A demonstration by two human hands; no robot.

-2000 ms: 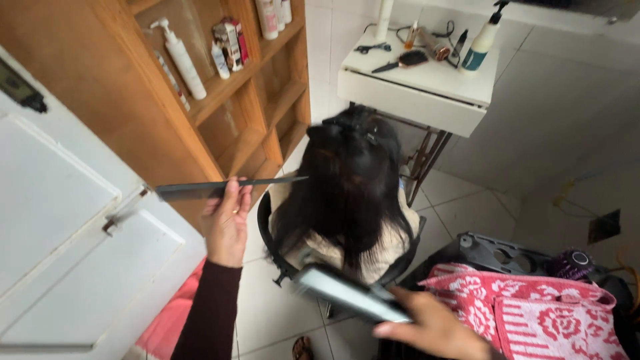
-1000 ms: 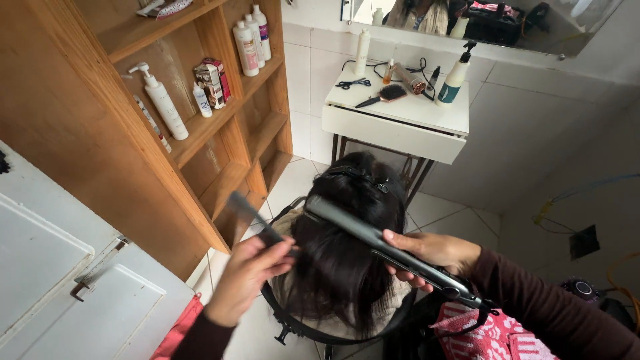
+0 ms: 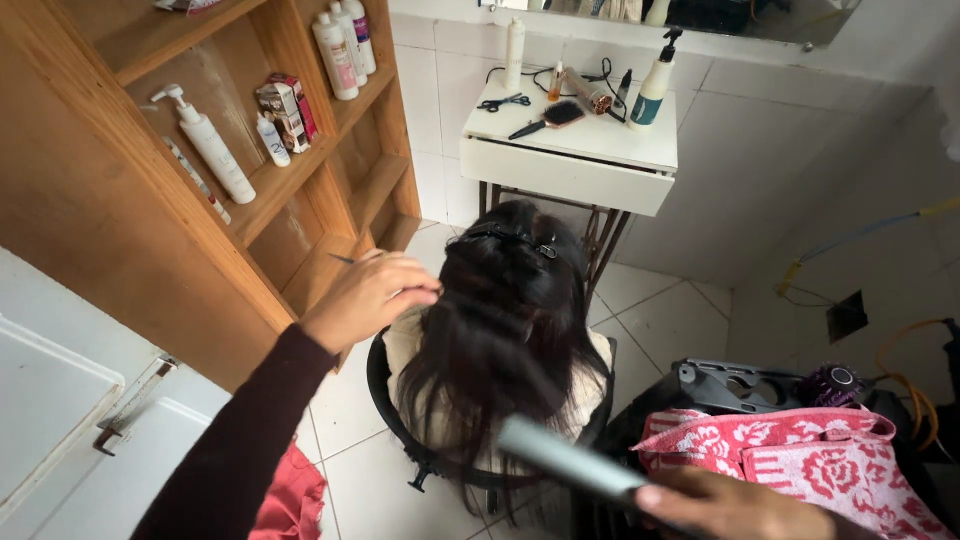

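Note:
A seated person with long dark hair [image 3: 517, 322], part of it clipped up with black hair clips [image 3: 546, 250], is in the middle. My left hand [image 3: 379, 289] is at the left side of the hair, fingers bent around a thin dark comb, whose tip [image 3: 341, 258] shows beyond the knuckles; the rest of the comb is hidden. Low on the right, my right hand [image 3: 720, 504] grips a flat iron [image 3: 570, 457], blurred, its pale end near the lower hair. Whether its plates touch any hair cannot be told.
Ahead stands a white table [image 3: 562, 165] with a paddle brush [image 3: 551, 118], scissors [image 3: 504, 102] and bottles. Wooden shelves [image 3: 300, 187] with bottles are at left, beside a white door [image 3: 82, 397]. A pink patterned towel [image 3: 810, 450] lies on a black cart [image 3: 720, 382] at right.
My right hand has drawn the flat iron from across the upper hair down to the lower right. My left hand has moved up beside the head, and the comb now points up and left behind it.

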